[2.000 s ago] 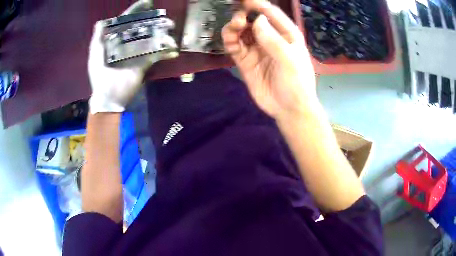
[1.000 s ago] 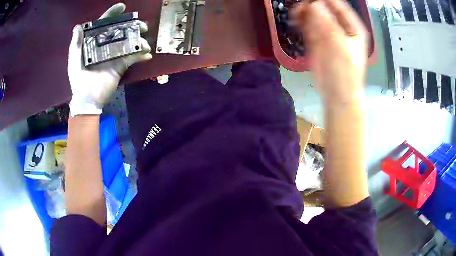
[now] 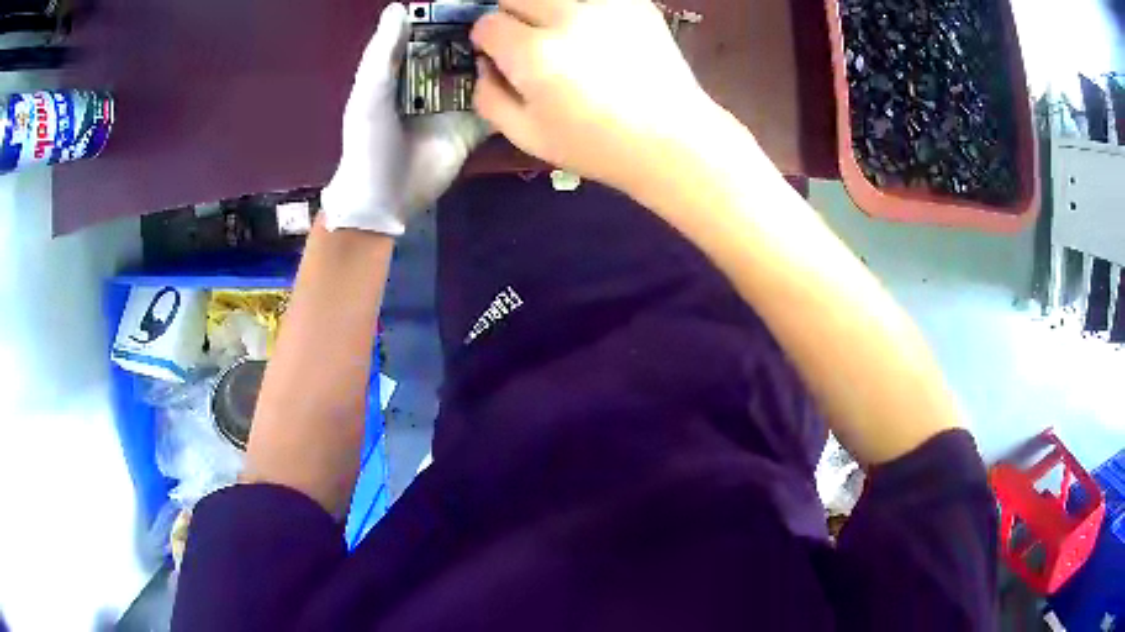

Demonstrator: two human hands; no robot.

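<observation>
My left hand [image 3: 392, 154], in a white glove, holds a grey steel fixture half [image 3: 434, 77] above the dark red-brown board [image 3: 222, 111]. My bare right hand [image 3: 574, 87] is over the right side of the fixture half, its fingertips at the recess. Whether the fingers pinch a small part is hidden. The reddish-orange tray [image 3: 864, 185] full of small black parts [image 3: 938, 105] stands at the right. The second fixture plate is mostly hidden behind my right hand; only a bit of its edge may show at the top.
A blue-white-red spray can [image 3: 59, 127] lies at the board's left edge. A blue bin [image 3: 138, 290] with a white box and plastic bags is below left. A red stool-like frame [image 3: 1049, 512] stands at the lower right.
My right hand has moved left from the parts tray to the fixture half in my left hand. The view has shifted, so the tray sits further right and the can shows at the left.
</observation>
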